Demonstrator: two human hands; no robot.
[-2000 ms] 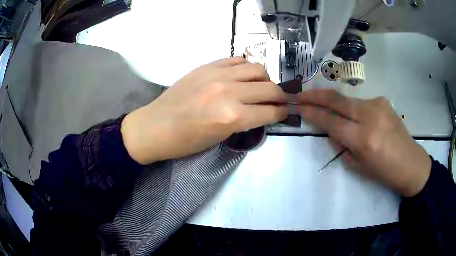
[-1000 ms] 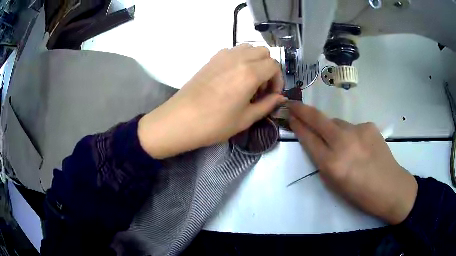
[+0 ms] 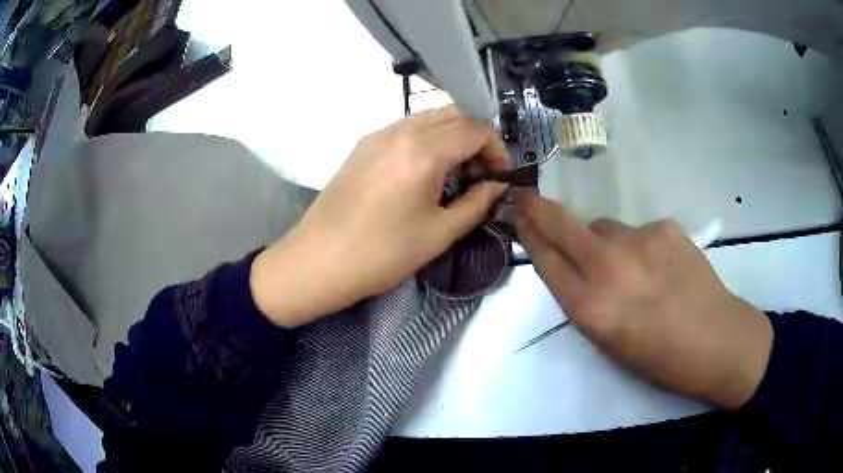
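My left hand [image 3: 388,203] pinches the small dark brown folded end [image 3: 519,175] of the garment just in front of the needle area. My right hand [image 3: 638,296] has its fingertips on the same dark end, touching the left fingertips. A thin pointed metal rod [image 3: 542,336] sticks out from under my right hand to the left. Striped cloth [image 3: 370,369] hangs from below my left hand over the table edge, with a round dark fold [image 3: 469,265] at its top. The grey-beige panel [image 3: 176,222] lies left, partly under my left arm.
The white machine head [image 3: 434,46] overhangs the work, with a cream ribbed tension dial [image 3: 582,133] and slotted metal plate [image 3: 538,118] near my fingers. Dark brown pieces [image 3: 148,83] lie at upper left. A dark tool, partly cut off, lies at the right edge [image 3: 829,157].
The view has shifted, so the machine head appears further left. My left fingers have curled from lying flat to pinching the dark end. The rod tip now points further left.
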